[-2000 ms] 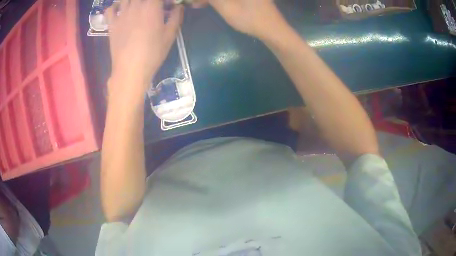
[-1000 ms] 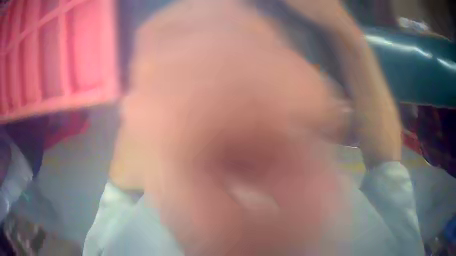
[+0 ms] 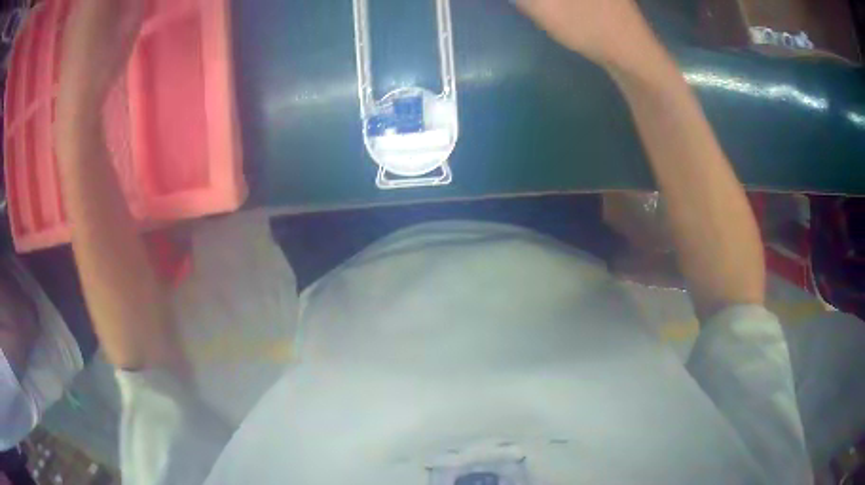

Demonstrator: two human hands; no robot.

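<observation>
A long white oval housing [image 3: 411,152] lies on the dark-green surface with its round base towards me. A blue patch shows inside the base, and a thin white bracket sticks out below it. The far end of its loop is cut off by the top edge. My left hand [image 3: 102,36] is at the top left over the pink crate, blurred and cut off by the top edge. My right hand [image 3: 579,21] is at the top, right of the housing, its fingers out of view. What either hand holds is hidden.
The pink crate [image 3: 237,156] stands at the left, under my left arm. A brown box [image 3: 825,24] with small white pieces [image 3: 780,38] is at the upper right. The green surface's front edge runs above my lap. A person's part shows at the far left edge.
The view has shifted and the blurred shape close to the camera is gone. My left hand has moved left, off the housing area to over the crate. The housing's base is now fully uncovered.
</observation>
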